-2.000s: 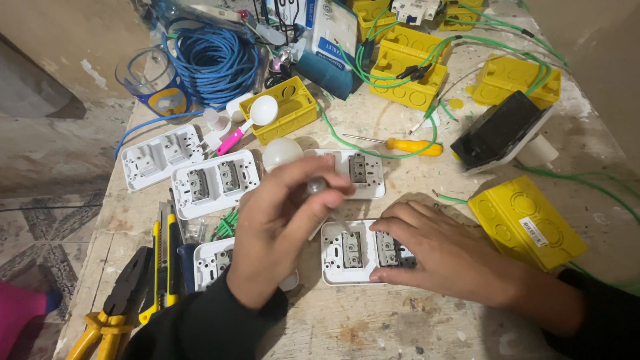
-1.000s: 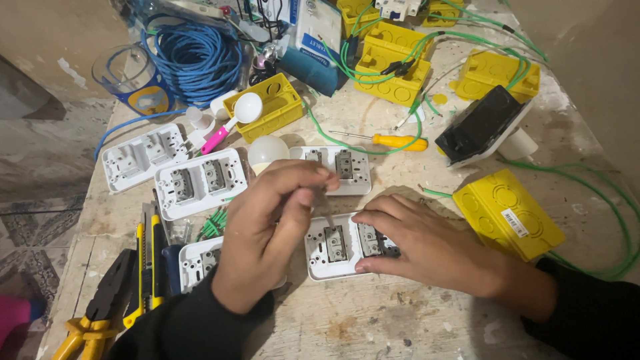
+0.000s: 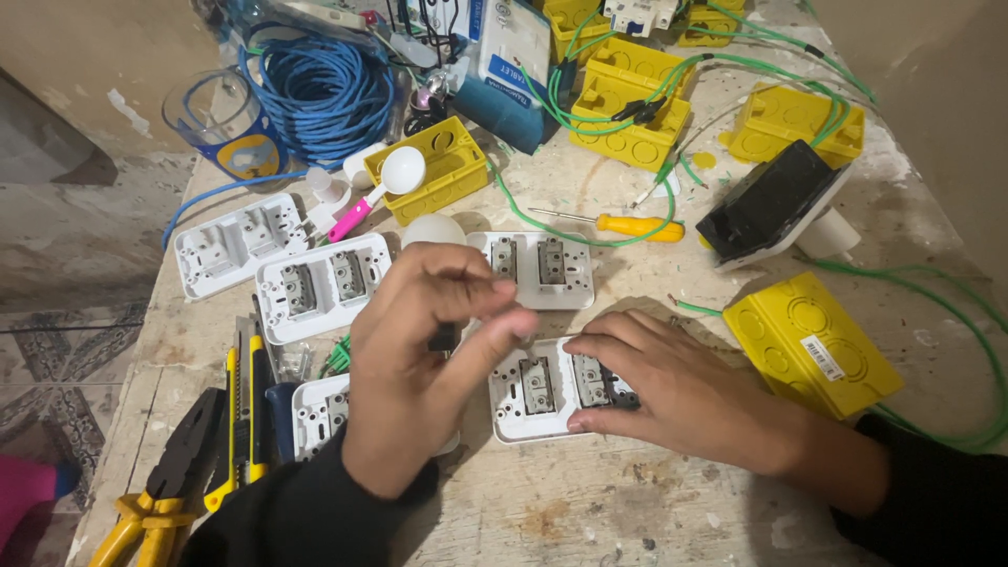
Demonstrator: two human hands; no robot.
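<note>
My left hand (image 3: 441, 346) pinches a thin, blurred tool between thumb and fingertips. It looks like a small screwdriver, mostly hidden, and points down at a grey module (image 3: 538, 386) in a white double electrical plate (image 3: 508, 429). That plate lies back side up on the table, with my right hand (image 3: 669, 378) gripping its right module and edge. Similar plates with grey modules lie behind (image 3: 583, 295), at the left (image 3: 276, 327) and partly under my left forearm (image 3: 307, 417). Another white plate (image 3: 189, 283) holds white modules.
Pliers (image 3: 157, 504) and yellow-black cutters (image 3: 258, 409) lie at the left. Behind are a blue cable coil (image 3: 323, 94), a glass (image 3: 244, 150), a pink-handled spoon (image 3: 350, 220) and a yellow screwdriver (image 3: 638, 227). Yellow wall boxes (image 3: 811, 346) with green wires stand at the right.
My left fingers, still pinching the tool, have shifted slightly and opened a little above the plate. My right hand stays on the same plate. The view has shifted somewhat.
</note>
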